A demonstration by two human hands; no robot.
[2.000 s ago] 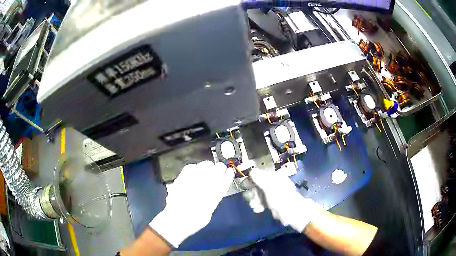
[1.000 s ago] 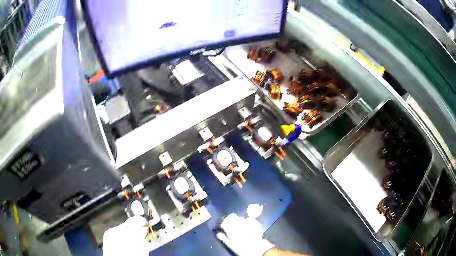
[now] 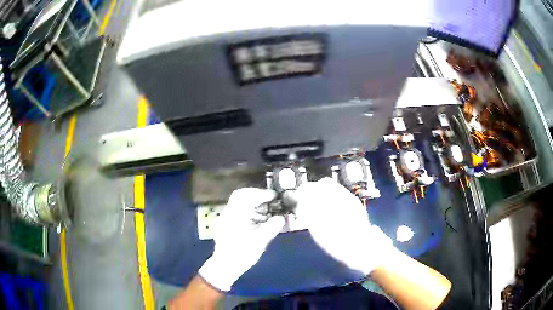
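Observation:
The leftmost silver nest (image 3: 287,180) shows a pale round centre with a dark ring, partly under the laser head. My left hand (image 3: 242,233), in a white glove, is at its front left with bent fingers. My right hand (image 3: 335,221), also gloved, is at its front right and hides its lower part. A small dark thing shows between my fingertips; what it is and which hand grips it cannot be told. Three more nests hold wound coils with orange leads: one close by (image 3: 353,174), one further right (image 3: 412,162) and one at the far right (image 3: 453,155).
The large grey laser head (image 3: 273,115) hangs just above and behind my hands. A steel tray (image 3: 521,168) with orange coils is at the right. A yellow-tipped air nozzle (image 3: 478,160) is beside the last nest. The ribbed extraction duct (image 3: 15,175) is at the far left.
The view has swung right and then back left. My right hand, apart from the nests one second ago, is now beside my left hand at the leftmost nest.

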